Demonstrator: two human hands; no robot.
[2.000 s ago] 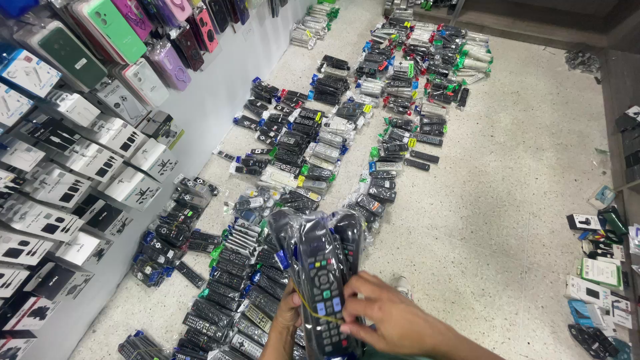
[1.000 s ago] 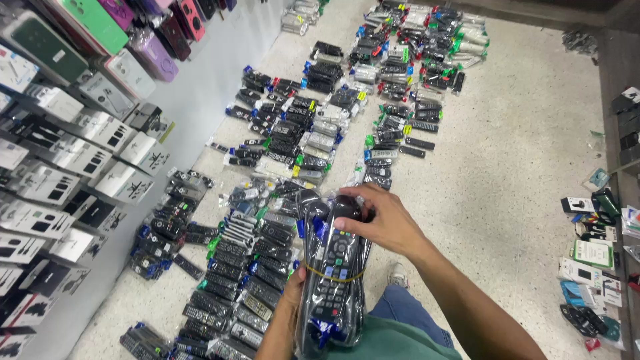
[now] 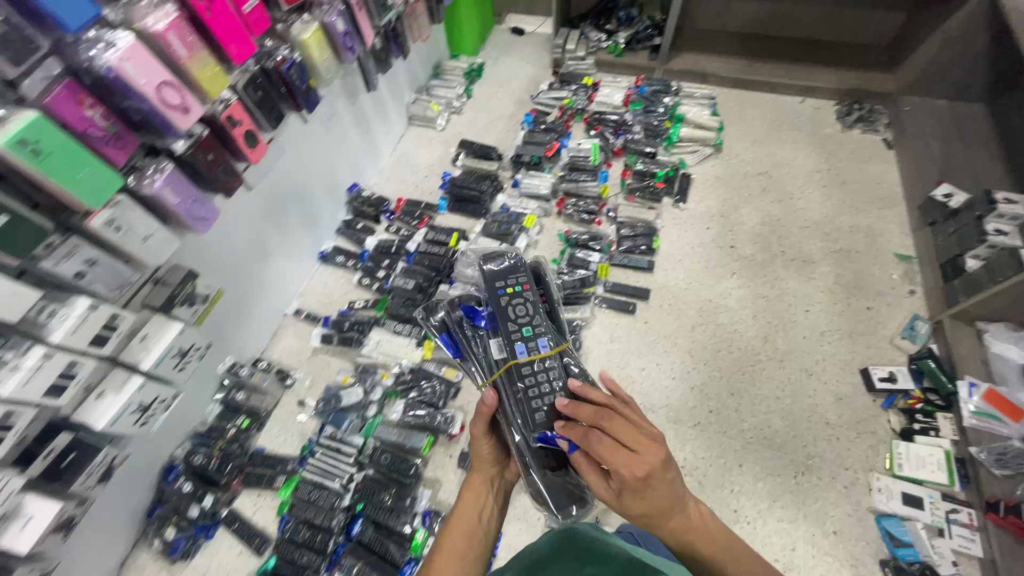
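Note:
A bundle of black remote controls in clear plastic sleeves (image 3: 524, 320), bound by a yellow rubber band (image 3: 528, 362), is held up in front of me. My left hand (image 3: 490, 444) grips its left side, the thumb beside the band. My right hand (image 3: 620, 444) rests its fingers on the lower right of the top remote, near a blue strip; whether it grips is unclear. Beyond and below, rows of bagged remotes (image 3: 416, 272) cover the floor, many with blue, green or red ends. A pair of unbundled remotes (image 3: 628, 290) lies right of the bundle.
Phone cases in packages (image 3: 144, 80) and boxed accessories (image 3: 104, 336) hang on the wall at left. Wooden shelving (image 3: 784, 64) borders the floor at the back and right. Small boxed goods (image 3: 920, 464) lie along the right edge. A green container (image 3: 468, 28) stands at the back.
My right hand has moved from the bundle's upper end, where it was a second ago, down to its lower right. My left hand still holds the bundle. The view has shifted.

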